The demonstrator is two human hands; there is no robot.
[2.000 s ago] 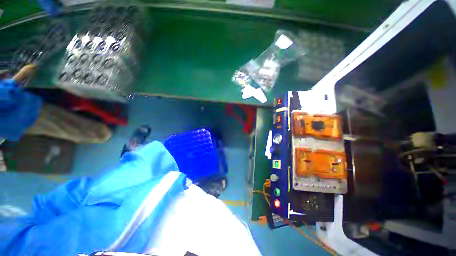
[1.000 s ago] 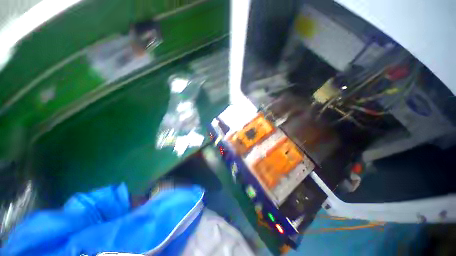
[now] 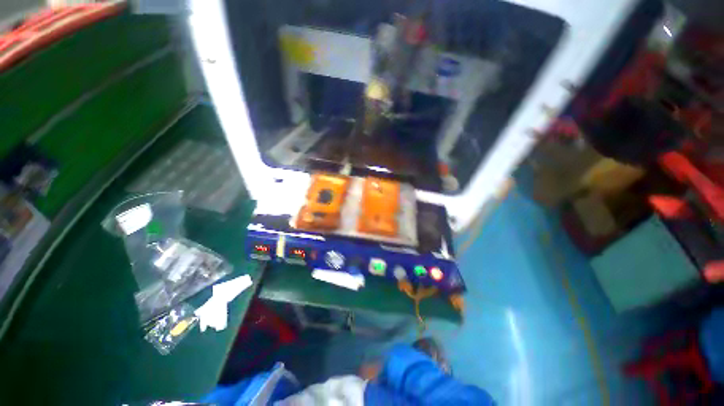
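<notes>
The left orange fixture (image 3: 324, 203) with a dark centre and the right, paler orange fixture (image 3: 379, 208) sit side by side on a silver base plate (image 3: 407, 216) at the front of the white-framed machine. Both fixtures are outside the dark window. The blue control panel (image 3: 357, 259) runs below them with red displays and lit green and red buttons. A blue sleeve shows at the bottom edge, with a small, blurred skin-toned patch beside it that may be part of my right hand (image 3: 370, 370). My left hand is not visible.
Left bench: clear zip bag (image 3: 171, 258) with white label, smaller parts bag (image 3: 168, 330), white paper slips (image 3: 222, 302) and dimpled tray (image 3: 193, 174). A crumpled white tissue (image 3: 338, 278) lies before the panel. An orange cable (image 3: 418, 301) hangs from the panel. Red stools and blue floor lie around.
The view has swung right and turned, so the machine now stands upright near the centre. The fixtures remain outside on the plate. The neighbouring worker and large trays have left view.
</notes>
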